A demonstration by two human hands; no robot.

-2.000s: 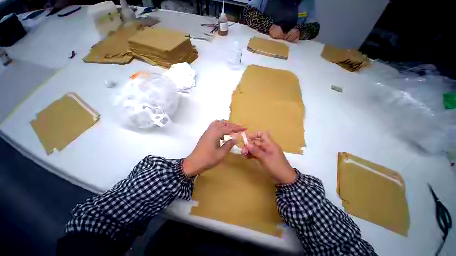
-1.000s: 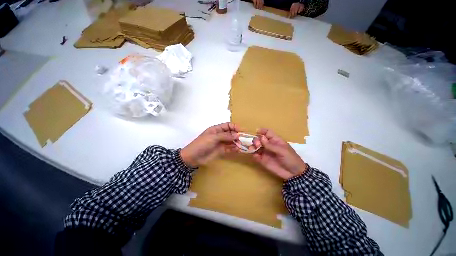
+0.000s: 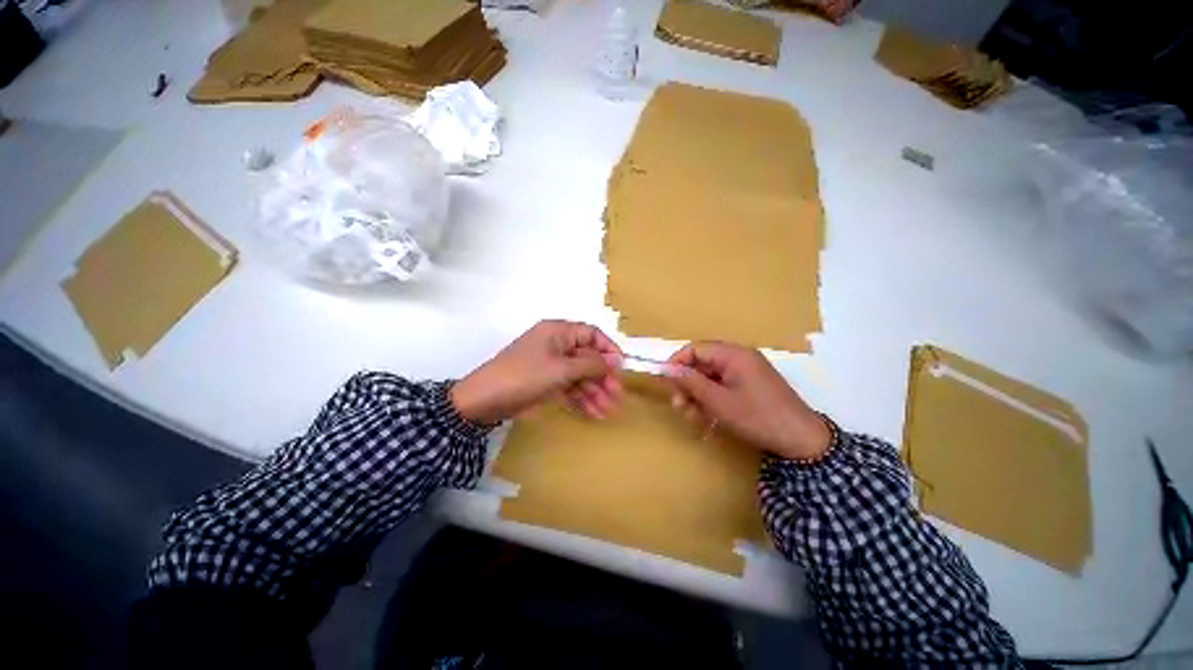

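Note:
A thin white strip [image 3: 646, 364] is stretched between my two hands, above the far edge of a kraft blank. My left hand [image 3: 547, 373] pinches its left end between thumb and fingers. My right hand [image 3: 742, 393] pinches its right end. The kraft blank [image 3: 628, 478] lies flat at the table's near edge, its far edge partly hidden by my hands. The stack of kraft blanks [image 3: 713, 216], with ragged stepped edges, lies just beyond my hands.
Pieces with a white line lie at right [image 3: 1001, 458] and left [image 3: 151, 278]. A clear bag of white scraps [image 3: 353, 203] and crumpled paper [image 3: 461, 124] stand left. A thick kraft stack [image 3: 399, 46], bottle [image 3: 618, 55], small grey block [image 3: 918, 158], large clear bag [image 3: 1132, 223] and scissors [image 3: 1175, 517] surround.
The white strip was a loose loop between my fingers and is now drawn straight. My hands have moved slightly apart. The view has tilted down, so the far-side coworker is mostly out of the picture.

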